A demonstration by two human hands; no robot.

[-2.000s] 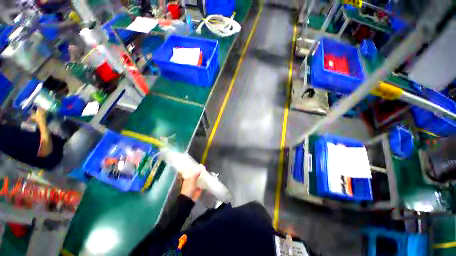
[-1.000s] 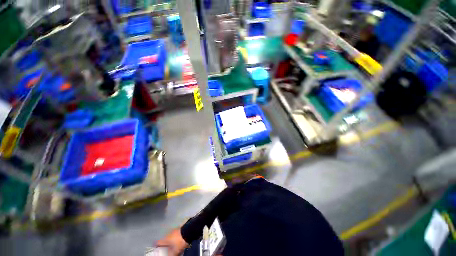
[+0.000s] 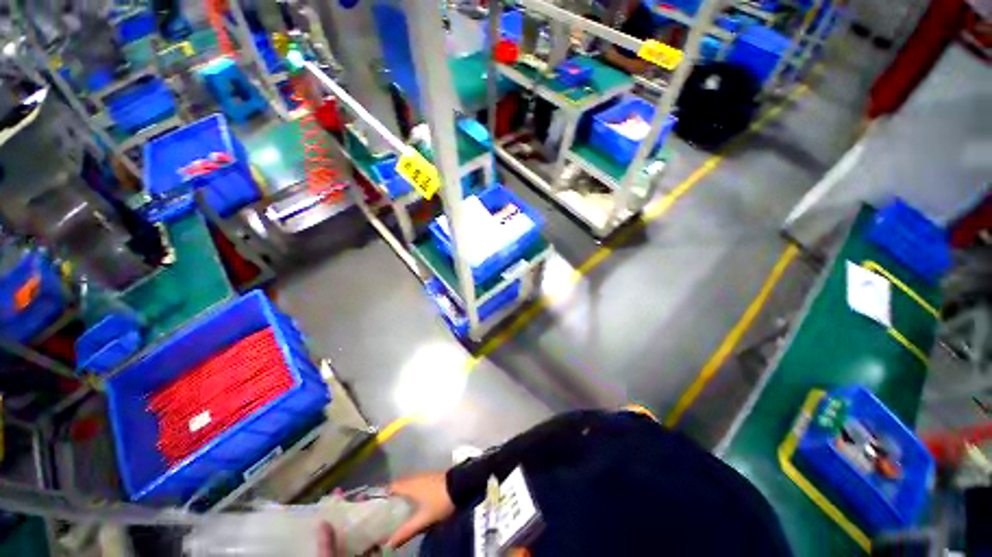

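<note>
A long, pale, translucent bundle (image 3: 272,529) lies across the bottom left, blurred and partly cut off by the lower edge. My right hand (image 3: 422,507) reaches from its dark sleeve and closes on the bundle's right end. Of my left hand (image 3: 326,537) only a little shows at the bottom edge, with fingers against the bundle; the rest is hidden or cut off.
A deep blue bin of red leads (image 3: 223,397) stands close at left. A rack holds a blue bin with papers (image 3: 495,234) ahead. A green bench (image 3: 789,381) at right bears a mixed-parts bin (image 3: 865,457). Grey floor with yellow lines (image 3: 734,337) runs between.
The view has swung round to the right, from the aisle to the racks, and a green bench now shows at right. The bundle, out of view one second ago, shows again at bottom left.
</note>
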